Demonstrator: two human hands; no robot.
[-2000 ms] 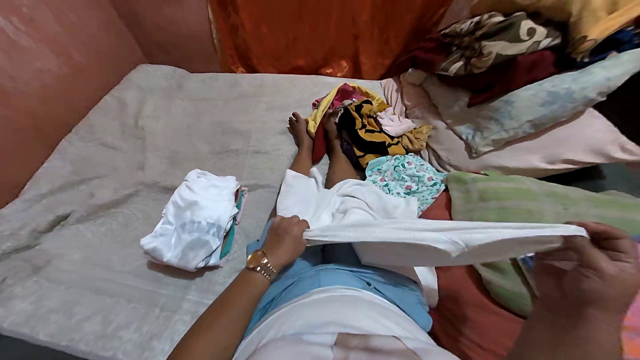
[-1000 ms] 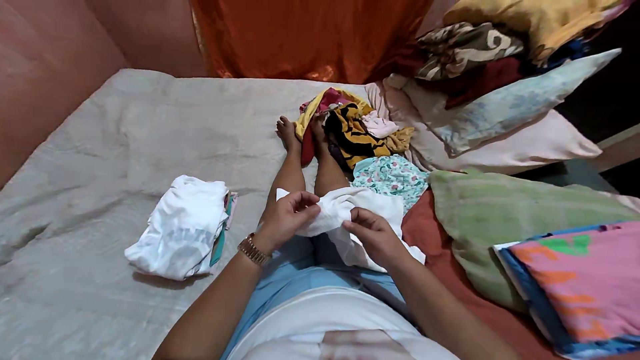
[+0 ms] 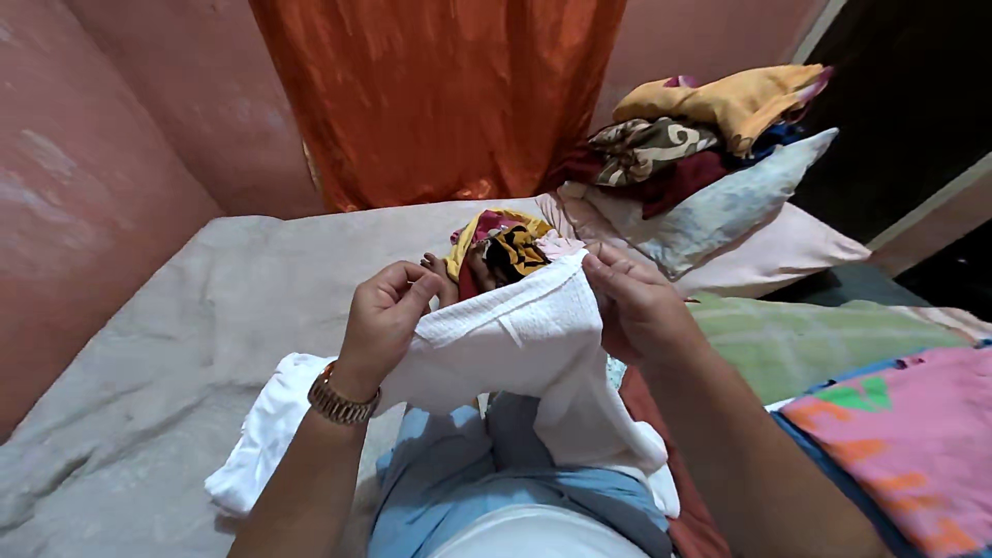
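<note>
A white cloth garment (image 3: 511, 356) hangs in front of my lap, its upper edge stretched between my two hands. My left hand (image 3: 391, 318), with a metal-band watch on the wrist, pinches the garment's left corner between thumb and finger. The right corner is gripped by my right hand (image 3: 632, 298). The lower part drapes over my blue shorts (image 3: 434, 480). Partly behind my left forearm, a folded white cloth stack (image 3: 263, 426) lies on the bed. Beyond the garment sits a pile of colourful clothes (image 3: 515, 248) by my feet, partly hidden.
The bed's grey sheet (image 3: 232, 294) spreads to the left. Pillows (image 3: 721, 209) and heaped blankets (image 3: 666, 147) stand at the back right. A green checked pillow (image 3: 814, 341) and folded pink fabric (image 3: 922, 442) lie at right. An orange curtain (image 3: 442, 93) hangs behind the bed.
The garment was pulled out wide two seconds ago, then bunched between close hands. Now it hangs spread between my hands, which are raised and farther apart than one second ago. The view has tilted up.
</note>
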